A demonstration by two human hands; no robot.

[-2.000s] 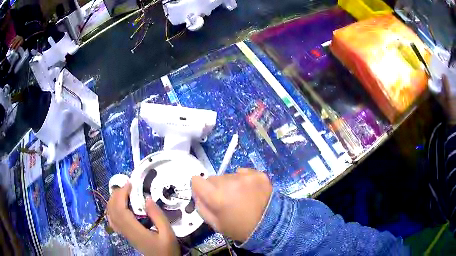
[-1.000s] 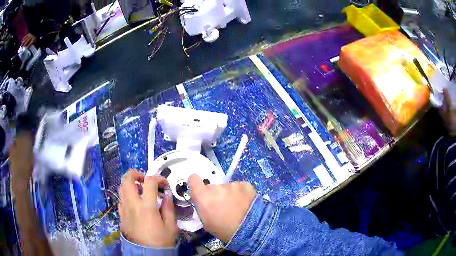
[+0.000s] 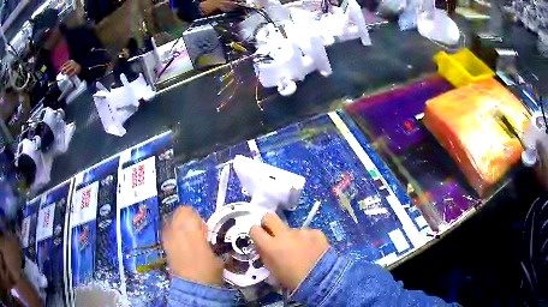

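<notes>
A white round base (image 3: 243,207) with curved slots and a centre hole lies in front of me. A white blocky housing (image 3: 268,183) is attached behind it. Slim white sticks, one an antenna (image 3: 223,187), stand on both sides of it. My left hand (image 3: 193,247) is at the disc's left rim; its fingertips are hidden, so its hold is unclear. My right hand (image 3: 289,249) holds the disc's right side, thumb and finger close to the centre hole. Whether a small part is pinched there cannot be told.
Worn blue printed sheets (image 3: 141,181) cover the bench. An orange-yellow block (image 3: 477,129) and a yellow bin (image 3: 464,67) are at the right. White units with loose wires (image 3: 291,57) lie on the dark belt (image 3: 198,117). Other people are at the left, back and right.
The view has tilted up, showing more of the belt. The neighbour's white unit at the left has gone from the printed sheets. My left hand has moved from below the disc to its left rim.
</notes>
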